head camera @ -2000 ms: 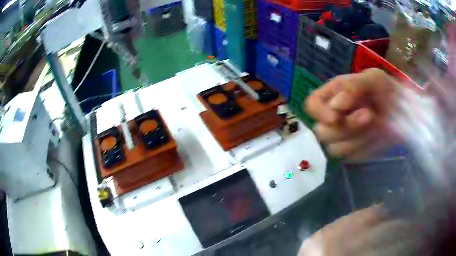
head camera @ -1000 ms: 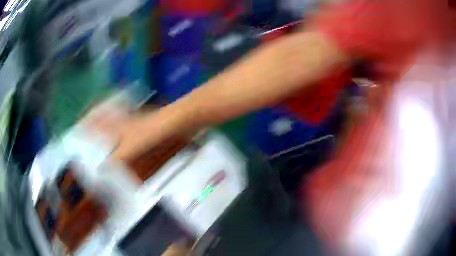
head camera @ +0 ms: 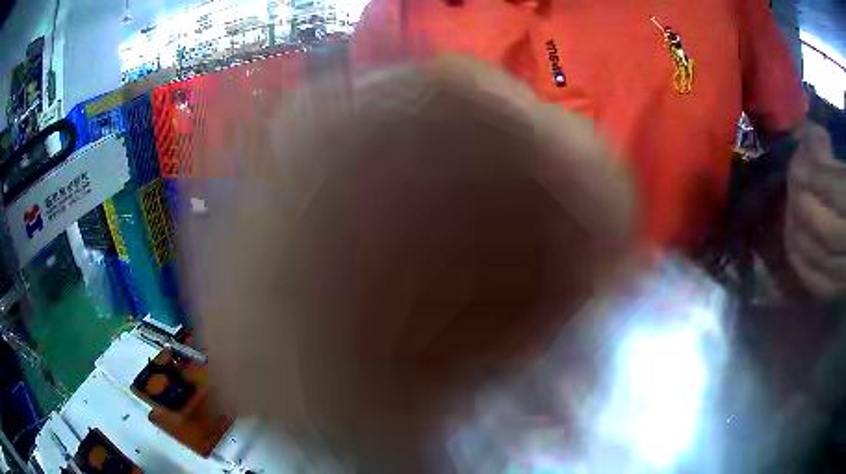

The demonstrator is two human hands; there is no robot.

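A very large, blurred hand fills the middle of the head view, close to the lens. It appears to be my right hand [head camera: 445,231], with a bright whitish sleeve at lower right. Its fingers and anything in it cannot be made out. My left hand is not seen. At lower left, partly hidden behind the hand, an orange-brown fixture [head camera: 193,428] on the white machine table [head camera: 111,370] carries a black part [head camera: 169,378] with an orange round opening. Another black part [head camera: 104,454] is cut by the bottom edge.
A person in a red shirt [head camera: 686,157] stands close in front, right of centre. A hand [head camera: 821,218] at the right edge seems to be that person's. Stacked crates [head camera: 167,130] in red, blue and yellow stand at left. A white sign [head camera: 70,199] is at far left.
The view has swung up and right, so the machine now sits at lower left. The red-shirted person's arm no longer shows over the fixture. A blurred hand now covers the centre.
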